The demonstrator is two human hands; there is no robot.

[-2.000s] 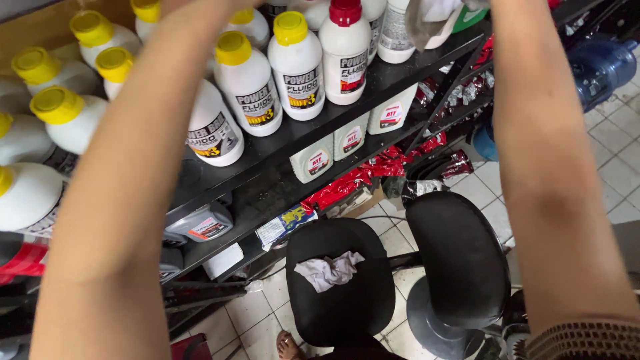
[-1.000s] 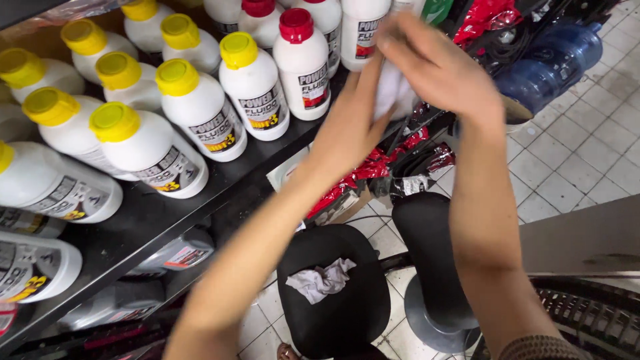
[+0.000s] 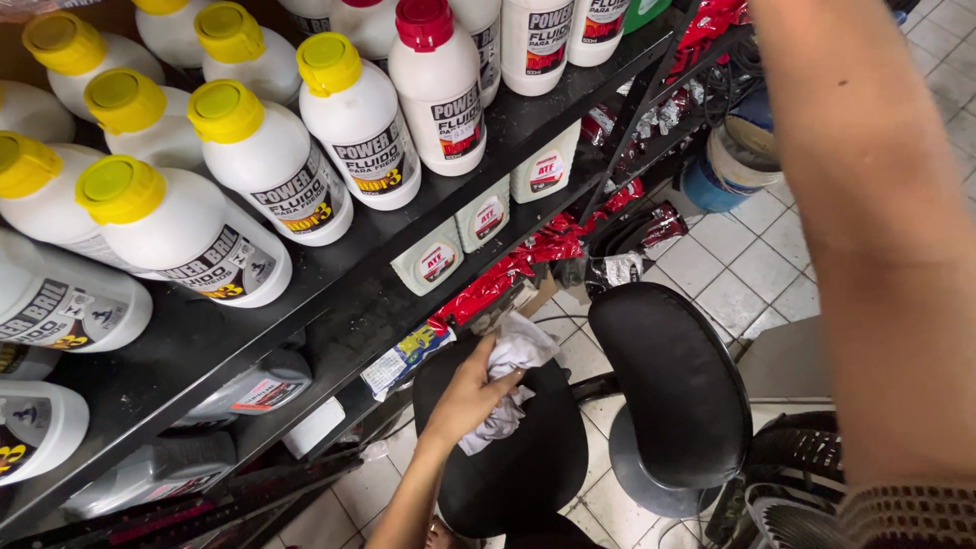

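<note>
My left hand point(image 3: 473, 396) grips a crumpled whitish cloth point(image 3: 522, 343) above the seat of a black office chair point(image 3: 549, 457). Another part of cloth point(image 3: 496, 427) hangs or lies just below the fingers; whether it is the same piece I cannot tell. My right forearm reaches up along the right side, its hand beyond the top edge of the view. White brake fluid bottles with yellow caps point(image 3: 229, 168) stand on the black shelf point(image 3: 335, 282). A red-capped bottle point(image 3: 438, 99) stands beside them, nearest the shelf's front edge.
ATF bottles point(image 3: 488, 217) stand on the shelf below, near red packets point(image 3: 496, 286). Grey oil bottles point(image 3: 267, 381) lie lower left. The chair's backrest point(image 3: 667, 381) is right of the seat. A blue bucket point(image 3: 724, 168) stands on the tiled floor, and a black fan-like grille point(image 3: 801, 473) is lower right.
My hands, together around a whitish cloth one second ago, are now apart. The left has moved down over the chair seat, where a cloth lay; the right hand has left the view at the top.
</note>
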